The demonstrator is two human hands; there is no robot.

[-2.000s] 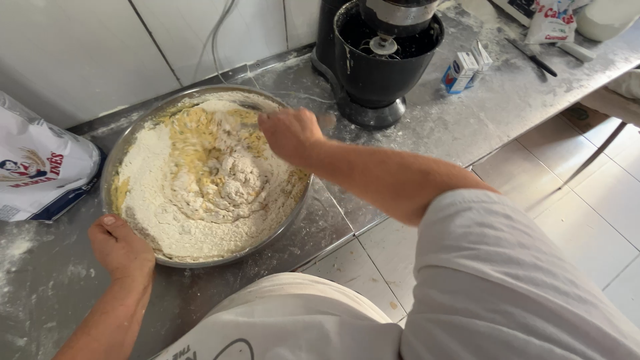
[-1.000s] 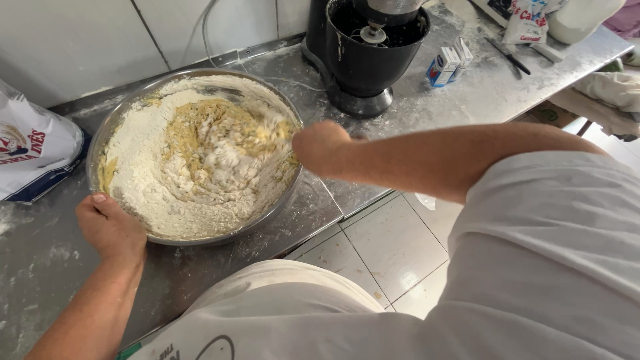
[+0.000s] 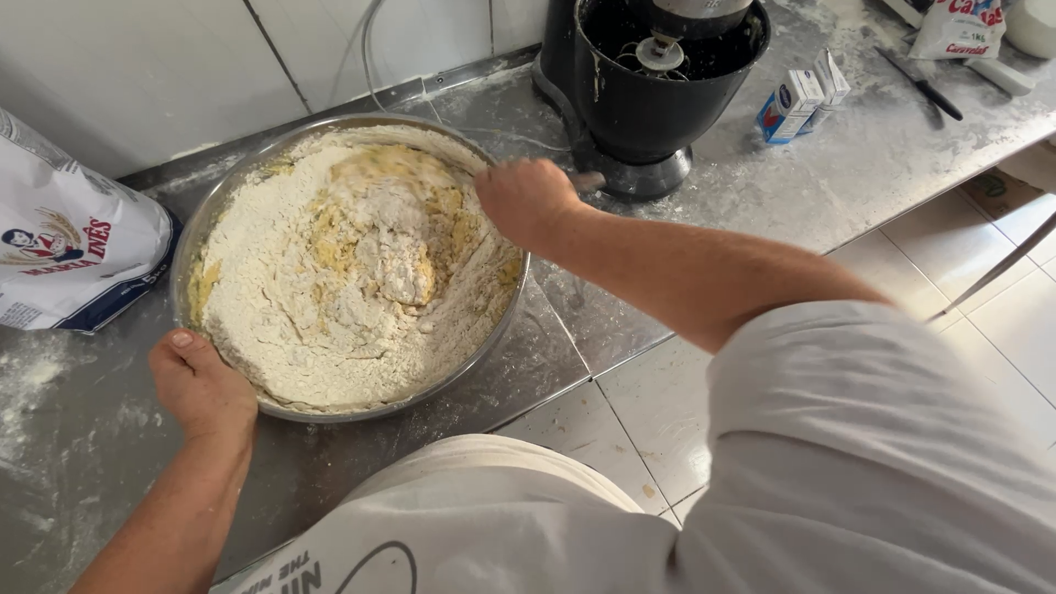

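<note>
A wide metal bowl (image 3: pixel 516 309) holds pale flour around a yellow, lumpy dough (image 3: pixel 408 268). At the bowl's lower left rim, my left hand (image 3: pixel 205 381) grips the edge with its thumb on top. My right hand (image 3: pixel 528 202) is closed over the upper right rim around a utensil; the end of its handle (image 3: pixel 587 181) sticks out to the right. The utensil's working end is blurred in the dough, so its kind cannot be told.
A paper flour bag (image 3: pixel 82 239) stands left of the bowl. Behind at the right is a black stand mixer with its bowl (image 3: pixel 660 115). Small cartons (image 3: pixel 792 107), a black-handled knife (image 3: pixel 924 87) and a plastic packet (image 3: pixel 961 33) lie farther right on the metal counter (image 3: pixel 813 177). Tiled wall behind.
My right hand has moved along the bowl's right side, stirring the mixture, and is now at the upper right rim. My left hand stays at the lower left rim.
</note>
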